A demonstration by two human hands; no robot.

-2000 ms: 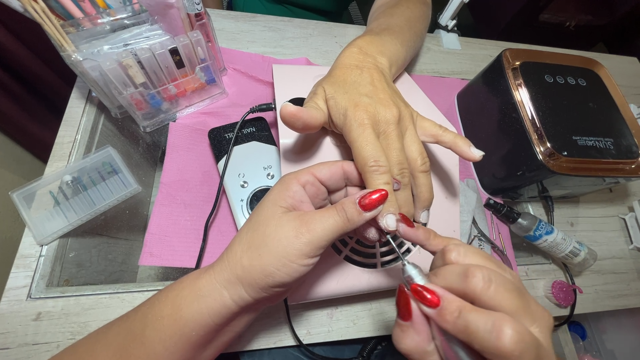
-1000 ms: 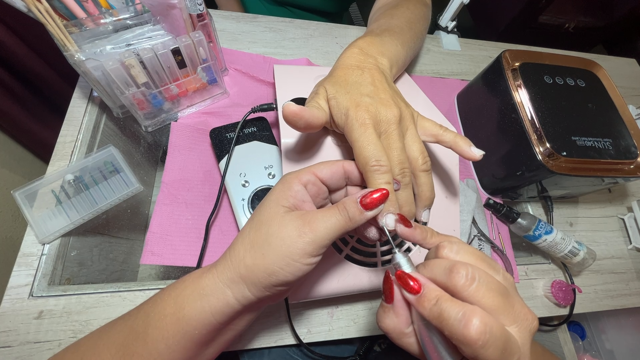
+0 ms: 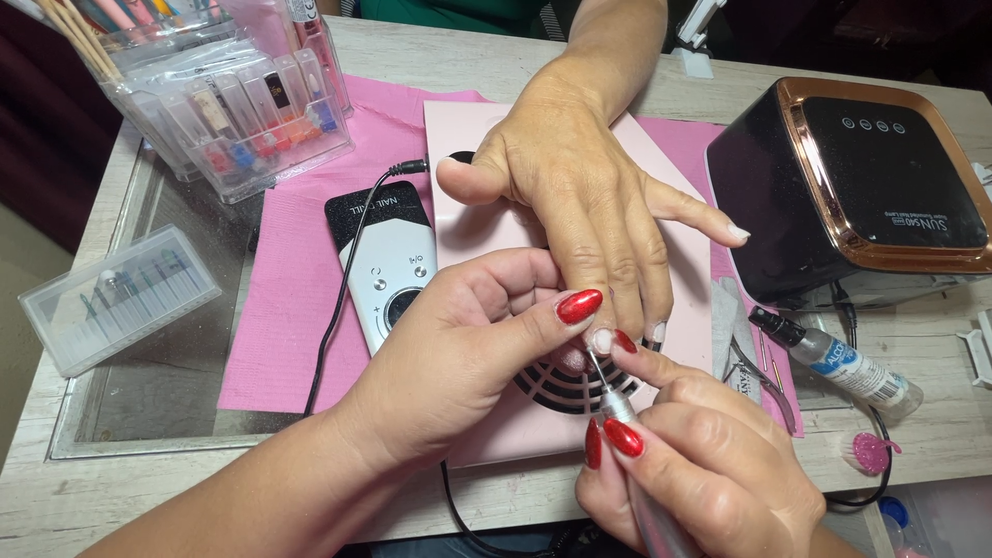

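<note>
My left hand (image 3: pixel 480 333), with red nails, grips a finger of another person's hand (image 3: pixel 589 186) near its tip. That hand lies palm down over a pink nail dust collector (image 3: pixel 511 434) with a black fan grille (image 3: pixel 573 387). In my right hand (image 3: pixel 713 449) is a silver nail drill handpiece (image 3: pixel 651 504), held like a pen. Its thin bit touches or nearly touches the edge of the held fingertip's nail (image 3: pixel 602 341). My right index fingertip rests against the same fingertip. Left of the collector lies the nail drill's control unit (image 3: pixel 380 256), partly behind my left hand.
A black and copper nail lamp (image 3: pixel 868 178) stands right, near an alcohol spray bottle (image 3: pixel 860 372), metal nippers (image 3: pixel 763 372) and a small pink brush (image 3: pixel 869 453). At left are a clear case of drill bits (image 3: pixel 120 298) and a clear organizer (image 3: pixel 263 155). Cables cross the pink towel (image 3: pixel 279 325).
My right hand and the handpiece have shifted slightly around the held fingertip, and the handpiece's angle has changed. My left hand keeps its grip on the finger.
</note>
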